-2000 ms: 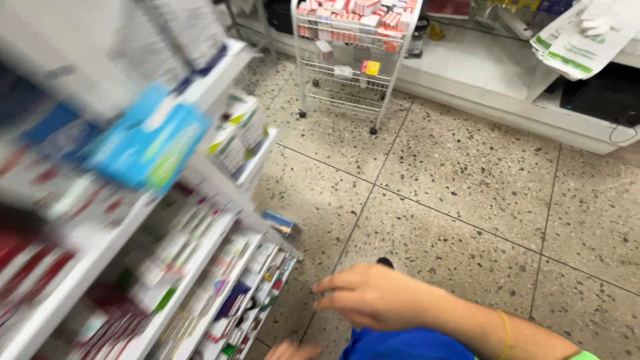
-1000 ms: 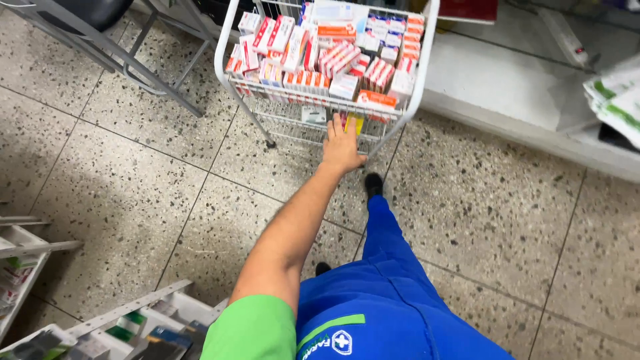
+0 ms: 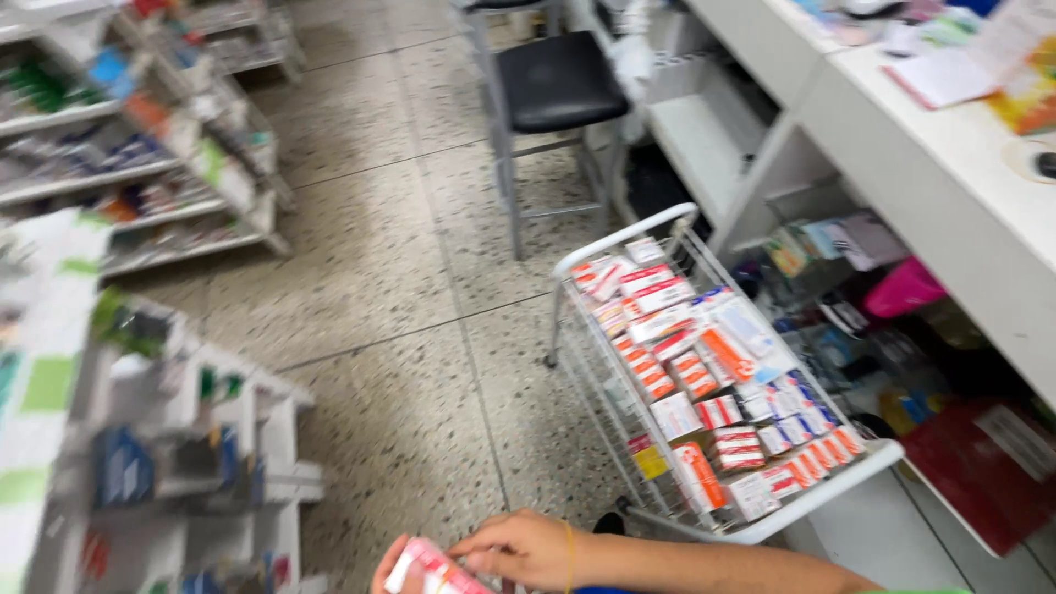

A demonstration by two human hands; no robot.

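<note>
At the bottom edge, the fingers of my left hand point(image 3: 388, 568) hold a small red and white carton point(image 3: 431, 569); most of this hand is out of the frame. From the right reaches my right hand point(image 3: 521, 549), with a thin yellow band at its wrist. Its fingertips are at the carton's right side, but whether they grip it is unclear. A white wire cart point(image 3: 825, 495) stands beyond my right forearm. Its top basket holds many small medicine cartons point(image 3: 660, 297) in red, orange, white and blue, in rough rows.
White shelving point(image 3: 190, 330) with packed goods lines the left. A black-seated stool point(image 3: 561, 82) stands behind the cart. Along the right runs a white counter point(image 3: 932, 165) with papers on top and items on shelves beneath. Speckled tile floor point(image 3: 388, 371) lies between.
A second ago one hand was reaching to the cart's front; now both hands are low in view, with a carton in the left. The view has swung widely.
</note>
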